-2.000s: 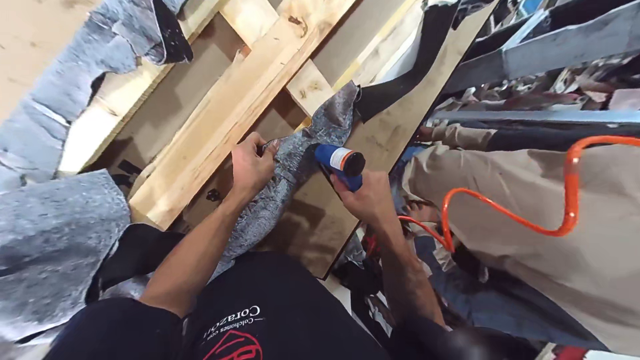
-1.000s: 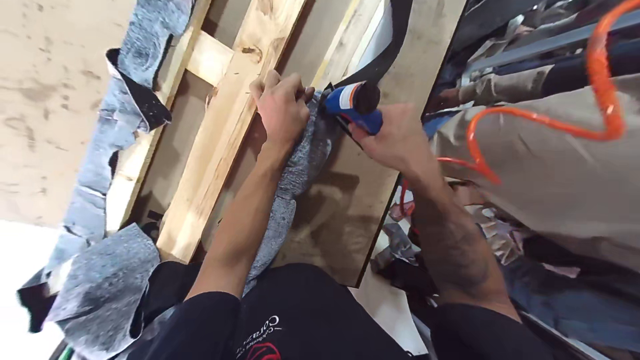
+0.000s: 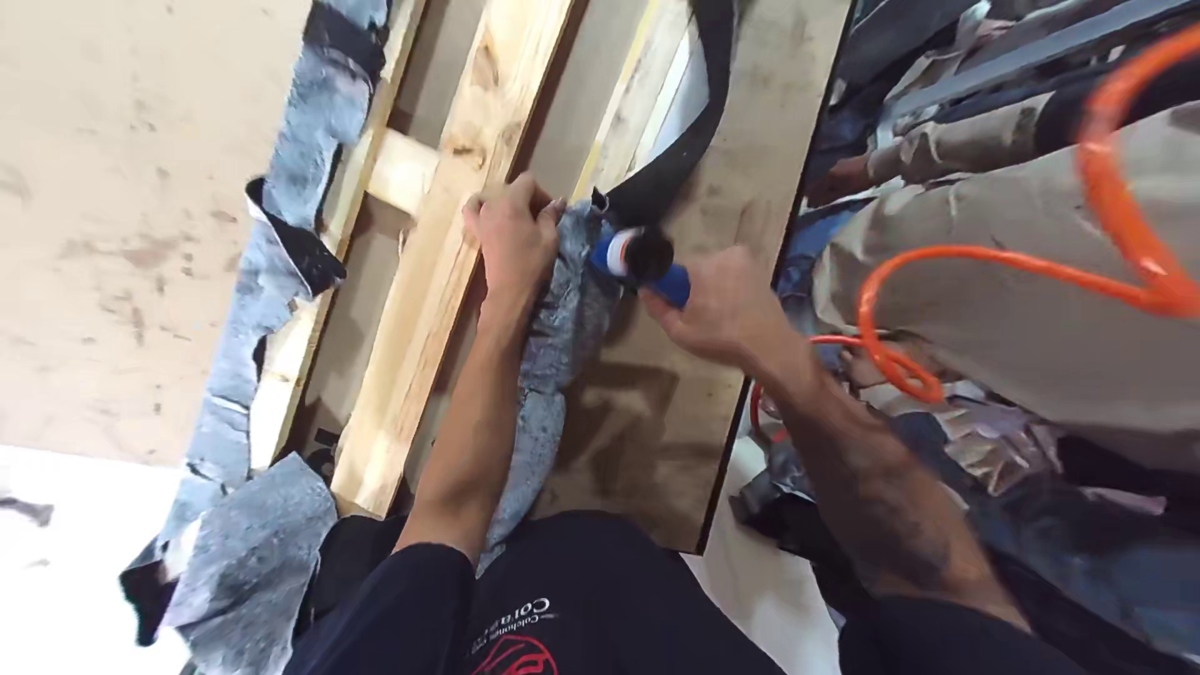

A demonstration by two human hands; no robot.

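Note:
My right hand point(image 3: 717, 305) is closed round the handle of a blue pneumatic stapler point(image 3: 637, 259) with a black round end. The tool's front is against a strip of grey felt-like fabric point(image 3: 562, 337) that runs along a wooden frame. My left hand point(image 3: 516, 230) is at the upper end of this strip, its fingers bent at the fabric's edge; whether they pinch it is hidden. A black fabric band point(image 3: 689, 150) runs from there up and away. Left of the strip lies a pale wooden beam point(image 3: 441, 216) of the frame.
An orange coiled air hose point(image 3: 994, 253) hangs at the right, in front of a beige fabric bundle point(image 3: 1041, 328) and piled cloth. More grey fabric point(image 3: 248, 309) covers the frame's left edge, with a loose flap point(image 3: 253, 562) at lower left. A board point(image 3: 656, 441) lies under the stapler.
Both hands have moved further up along the fabric strip since the oldest frame, and the stapler has moved with my right hand. The view has turned.

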